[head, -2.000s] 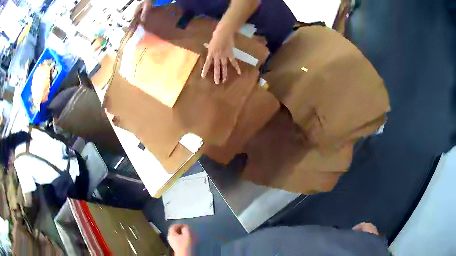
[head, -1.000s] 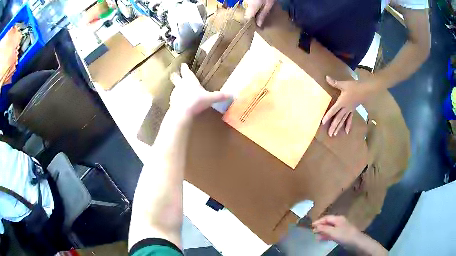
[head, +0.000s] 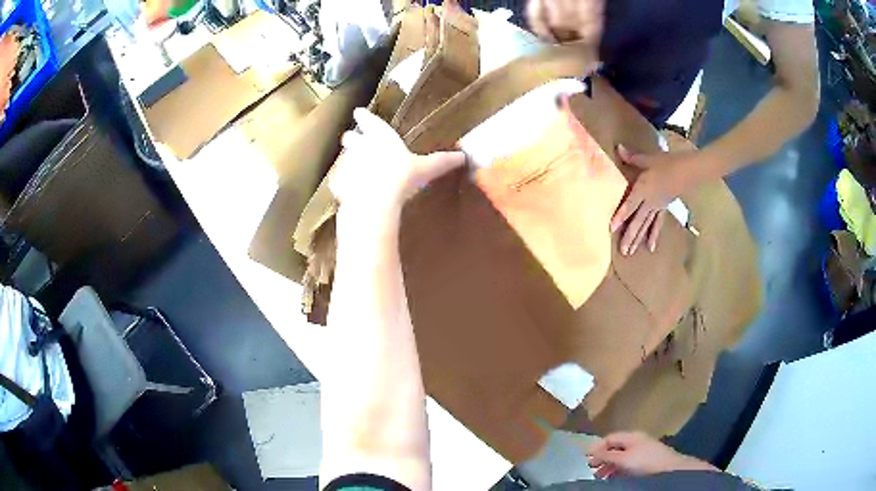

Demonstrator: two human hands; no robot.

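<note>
A stack of brown bag panels [head: 461, 288] lies over the white table's edge, its left side lifted and curved. An orange zip-pocket panel [head: 552, 206] lies on top, bent upward at its far end. My left hand [head: 394, 168] grips the raised left edge of the stack, thumb on top near the orange panel. My right hand [head: 620, 455] is at the stack's near edge, fingers curled; whether it holds anything is unclear. A small white piece [head: 568, 385] lies on the brown panel near it.
Another person's hand [head: 653, 197] rests flat on the stack's right side; their other hand is blurred at the top. Brown pieces [head: 206, 101] lie on the white table [head: 231, 225]. A grey chair [head: 108, 350] stands at the left. A pale surface [head: 816, 422] is at lower right.
The stack's left side has risen and curled, and the orange panel has bent. My left hand came in from outside the earliest view and has since closed on the edge.
</note>
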